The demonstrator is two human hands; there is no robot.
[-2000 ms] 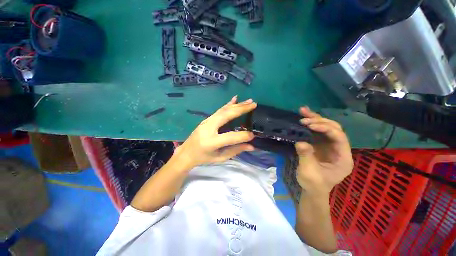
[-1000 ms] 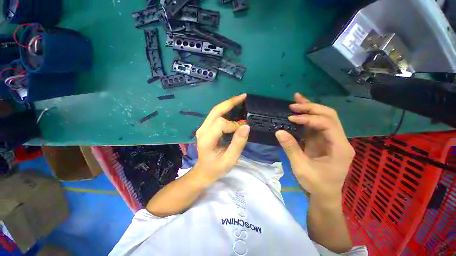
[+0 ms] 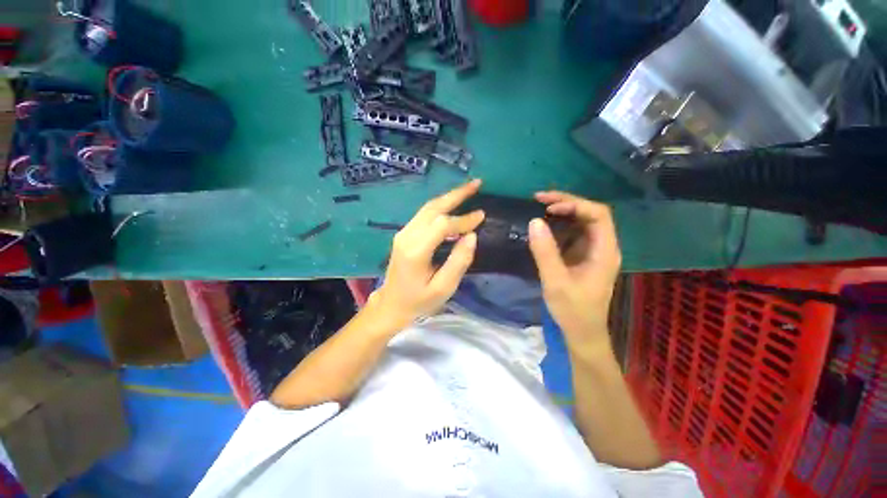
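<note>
A black cylindrical speaker body (image 3: 508,231) lies on its side at the bench's near edge, between my hands. My left hand (image 3: 428,255) holds its left end, with the fingertips on top and the thumb in front. My right hand (image 3: 581,255) is wrapped around its right end, thumb on the front face. Small details show on the face between my thumbs but are too small to tell. The left end face is hidden by my fingers. The electric screwdriver (image 3: 768,180) is at the right, touched by neither hand.
Strip panels (image 3: 399,121) lie piled beyond my hands. Blue speaker bodies (image 3: 175,112) with wires are at the left. A metal screw feeder (image 3: 681,107) stands at the right. Below the bench are a parts bin (image 3: 216,336), a red crate (image 3: 725,365) and cardboard boxes (image 3: 63,413).
The speaker body has turned in my hands, so the detailed strip side shows less. My right hand has moved inward to the left. The camera view has shifted, showing more at the left.
</note>
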